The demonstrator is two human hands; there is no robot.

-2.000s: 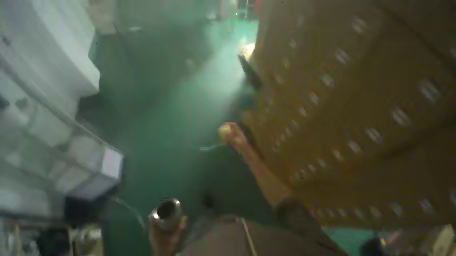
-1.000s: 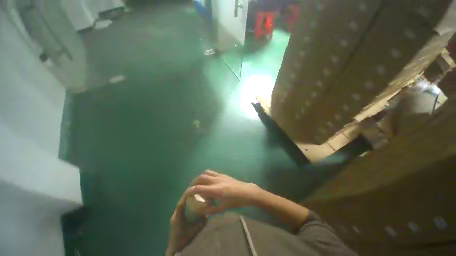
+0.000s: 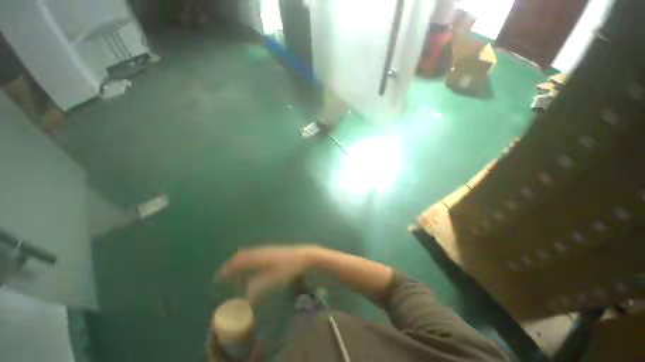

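The flask [image 3: 236, 341] is upright at the bottom edge, with its pale cream lid [image 3: 234, 317] on top. My left hand [image 3: 252, 351] is wrapped around the flask body, mostly cut off by the bottom edge. My right hand [image 3: 272, 267] is blurred, just beyond the lid, with its fingers spread and nothing visible in it. The blur hides whether a fingertip touches the lid.
Tall stacks of brown cartons [image 3: 566, 205] stand on a pallet at right. A white door [image 3: 357, 56] with a bar handle stands ahead. Another pale door [image 3: 42, 212] is at left. An open carton [image 3: 470, 69] and a red object [image 3: 436, 53] are beyond the door ahead.
First the hands were apart, flask open, right hand holding the lid. Then they met over the flask. Now the lid is on and the right hand is lifted off or nearly off. The doors are nearer.
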